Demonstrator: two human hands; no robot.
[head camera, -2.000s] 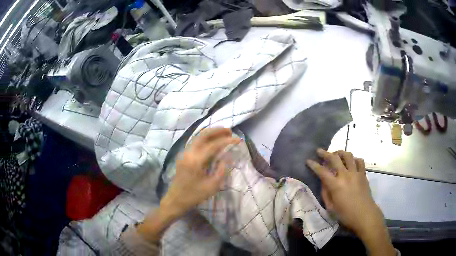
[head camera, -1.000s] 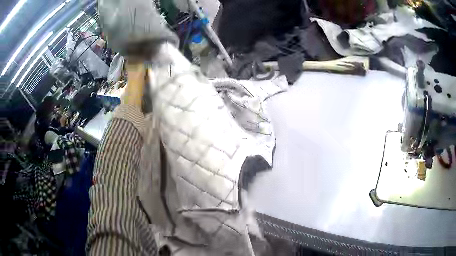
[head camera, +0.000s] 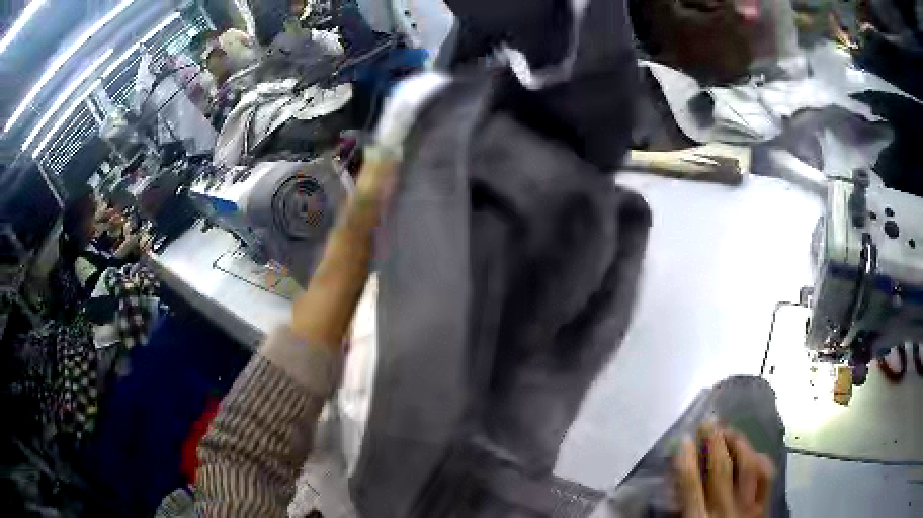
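A large dark grey cloth hangs in folds across the middle, blurred. My left hand is raised at its upper left edge. The fingers are mostly hidden, but the cloth hangs from there. A bit of white cloth shows beside this hand. White fabric shows between my sleeve and the grey cloth. My right hand is low on the right, blurred, with bent fingers on a flat grey piece. Whether it grips the piece is unclear.
The sewing machine head stands at the right, with a yellow part and red scissor handles near it. Another machine stands at the left. A pale rolled bundle and cloth piles lie at the back.
The white quilted side has given way to the dark grey cloth, now raised across the middle. My left arm stays raised. My right hand, out of view one second ago, is back at the lower right.
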